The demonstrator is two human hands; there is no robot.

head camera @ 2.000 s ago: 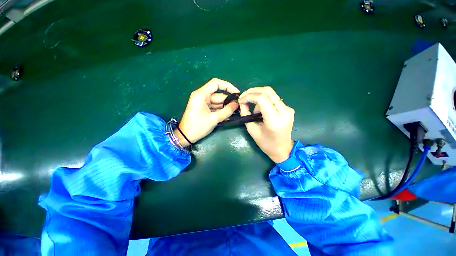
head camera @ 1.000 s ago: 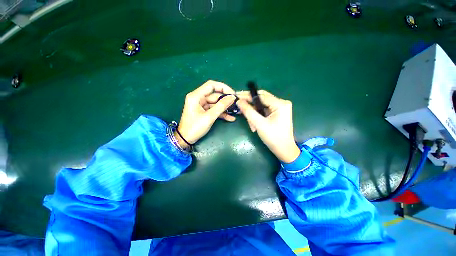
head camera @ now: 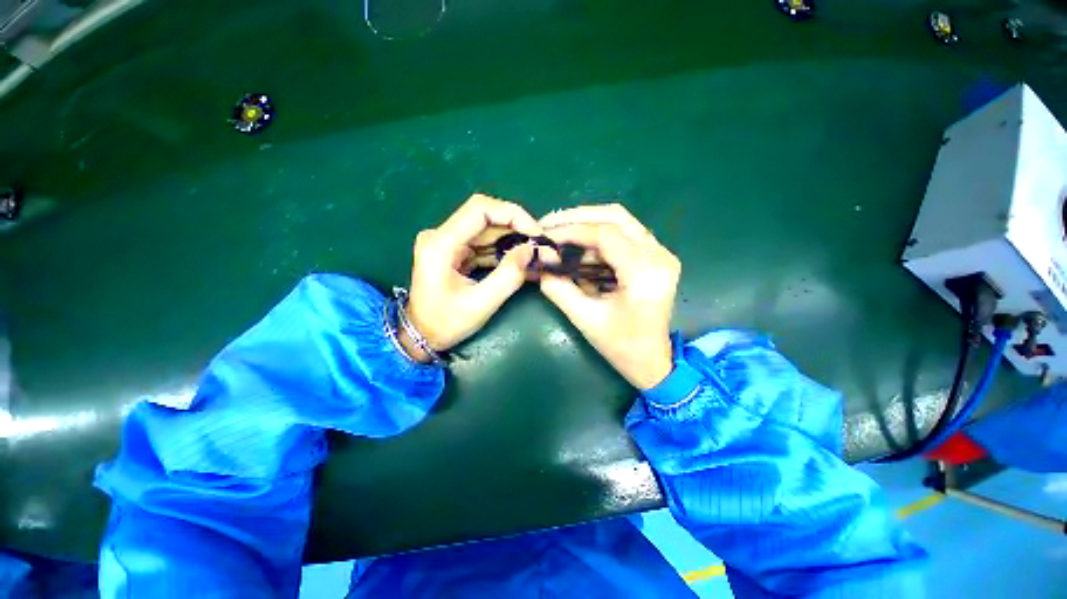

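My left hand (head camera: pixel 459 279) holds a small dark round part (head camera: pixel 515 246) between thumb and fingers, just above the glossy dark green surface (head camera: pixel 468 468). My right hand (head camera: pixel 620 287) meets it from the right, its thumb and fingertips at the part's edge. A slim black tool (head camera: pixel 591 273) lies in the curled fingers of my right hand; its tip cannot be made out. Most of the round part is hidden by the fingertips.
Similar round parts lie spaced along the far darker strip, one at the upper left (head camera: pixel 252 112) and others at the upper right (head camera: pixel 942 27). A white control box (head camera: pixel 977 199) with black and blue cables stands at the right. A blue sleeve shows beyond it.
The parts on the far strip and the drawn circle have shifted left. The black tool, upright from my right hand a second ago, now lies within its fingers. My left hand has moved slightly left.
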